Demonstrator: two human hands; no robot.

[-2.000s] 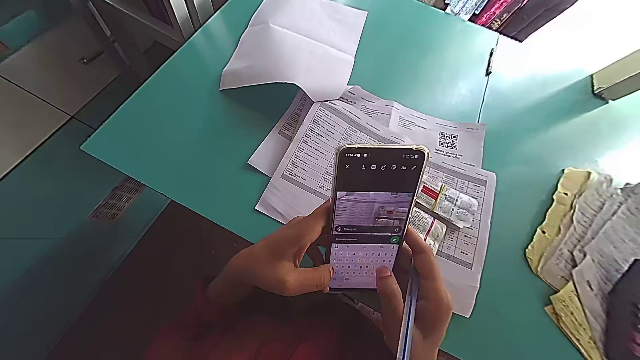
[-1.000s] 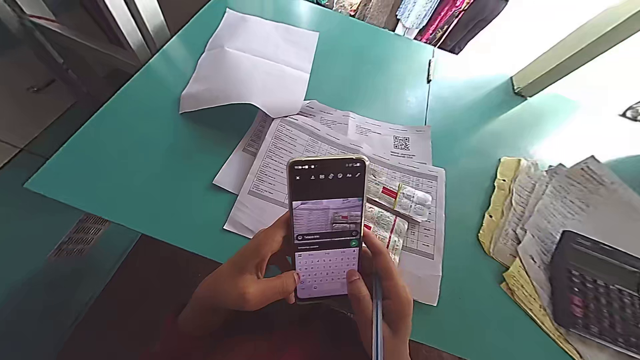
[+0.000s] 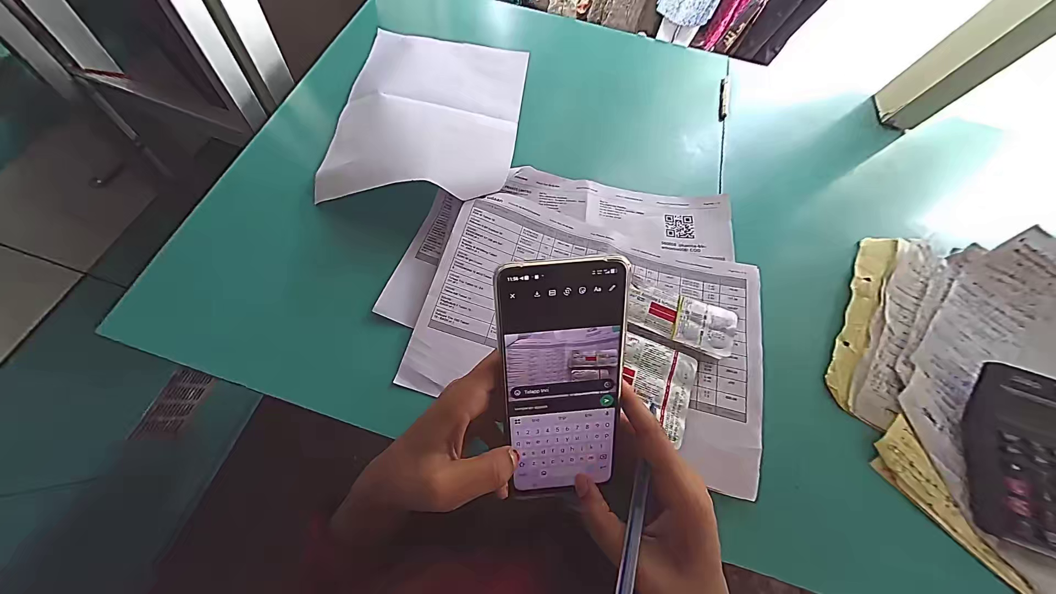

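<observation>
Both hands hold a smartphone (image 3: 563, 305) upright over the table, its screen showing a photo and an on-screen keyboard. My left hand (image 3: 441, 462) grips the phone's left edge, thumb at the keyboard's left side. Along the right edge lies my right hand (image 3: 660, 503), thumb at the keyboard's bottom; a blue pen (image 3: 634, 528) is also held in it. Behind the phone are printed sheets (image 3: 726, 462) with tables and a square code. Two blister packs of medicine, an upper one (image 3: 705, 326) and a lower one (image 3: 678, 388), rest on the top sheet, partly hidden by the phone.
A creased blank paper sheet (image 3: 429, 115) lies at the far left of the green table (image 3: 272, 289). On the right, a black calculator (image 3: 1019, 454) sits on a pile of handwritten papers (image 3: 973, 313). A pale post (image 3: 949, 70) stands at the back right, and folded fabrics (image 3: 726, 21) are beyond the far edge.
The view has shifted, bringing the calculator into sight since the oldest frame. Both hands keep hold of the phone, and the right thumb has moved from the keyboard's right side to its bottom edge.
</observation>
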